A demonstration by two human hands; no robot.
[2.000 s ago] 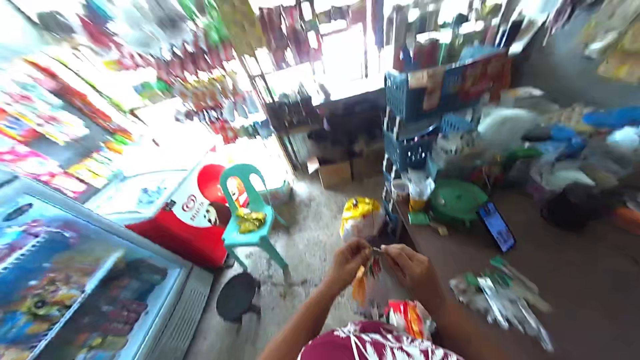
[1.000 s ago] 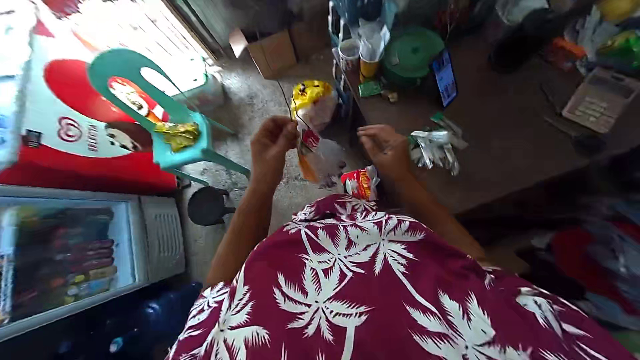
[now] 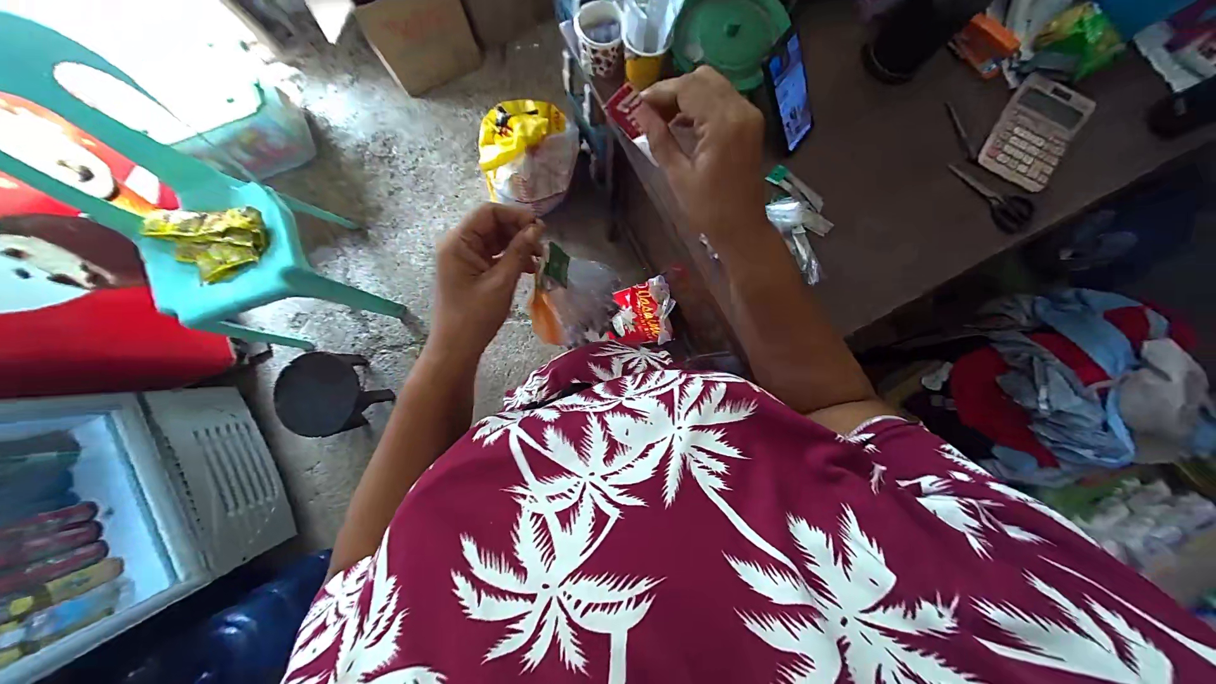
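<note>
My right hand (image 3: 708, 142) is raised over the table's left edge, pinching a small red and white packet (image 3: 629, 111) between thumb and fingers. Lower and to the left, my left hand (image 3: 484, 271) has thumb and fingertips pressed together at the top of a small green packet (image 3: 558, 265). Behind and below that packet are a clear plastic bag (image 3: 584, 294) with something orange in it and a red printed packet (image 3: 643, 312). A yellow and clear plastic bag (image 3: 527, 152) stands beyond my left hand.
The brown table (image 3: 912, 228) bears a calculator (image 3: 1035, 131), scissors (image 3: 997, 199), a phone (image 3: 790, 90), cups (image 3: 599, 40), a green round lid (image 3: 727, 38) and silvery packets (image 3: 798, 223). A green plastic chair (image 3: 223, 294) and a black stool (image 3: 318, 393) stand at left.
My right hand has moved up and forward, now with the red and white packet in it. A green packet now shows at my left fingertips. The view has tilted down since the earliest frame.
</note>
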